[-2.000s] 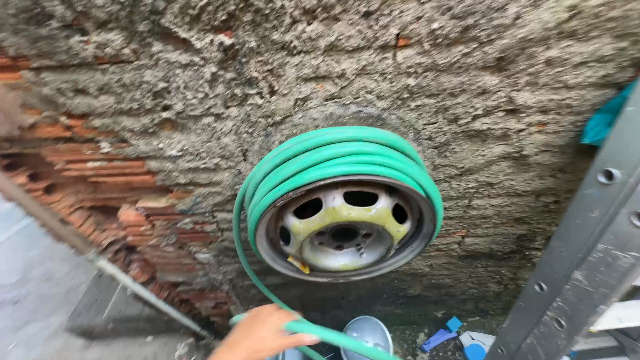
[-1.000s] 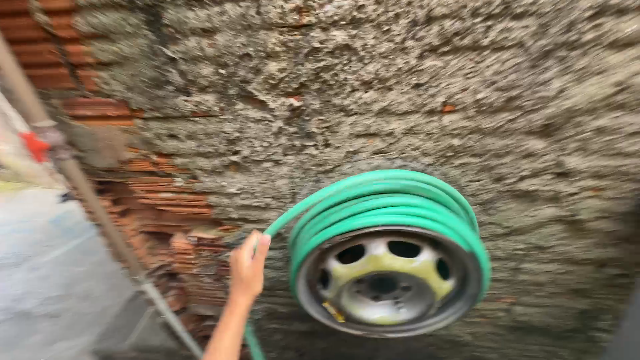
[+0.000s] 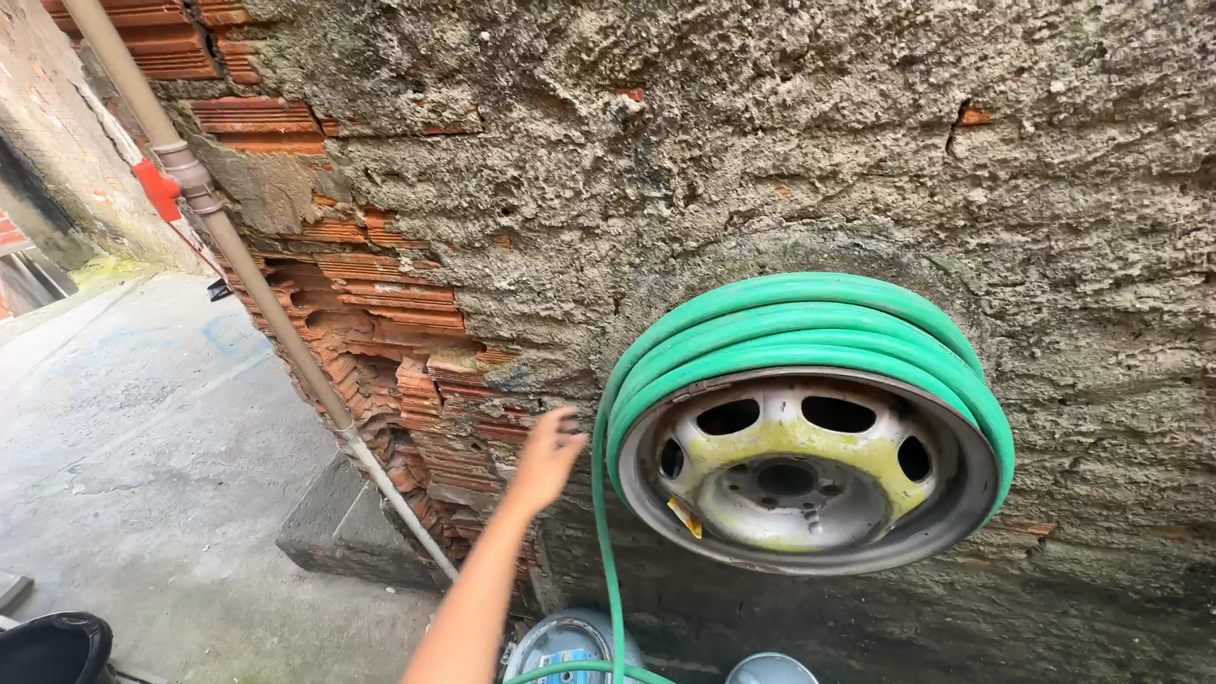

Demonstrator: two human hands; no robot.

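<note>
My left hand (image 3: 548, 461) reaches up from the bottom of the view, fingers parted and holding nothing, just left of the wound green garden hose (image 3: 807, 318). Several turns of this hose lie around a steel wheel rim (image 3: 788, 475) against the wall; the rim has worn yellow paint and dark oval openings. From the rim's left side one length of hose hangs straight down, and another stretch crosses it at the bottom edge. My right hand is out of view.
Behind the rim stands a rough mortar wall (image 3: 722, 142) with broken red bricks (image 3: 408, 304). A brown pipe (image 3: 256, 285) slants down its left side. Below are a concrete block (image 3: 356, 527), a grey-blue container (image 3: 579, 632) and a black bucket (image 3: 57, 646).
My left hand held the hose in both earlier frames, low beneath the rim and then raised at its left. Now it has let go and the hose hangs down beside the rim.
</note>
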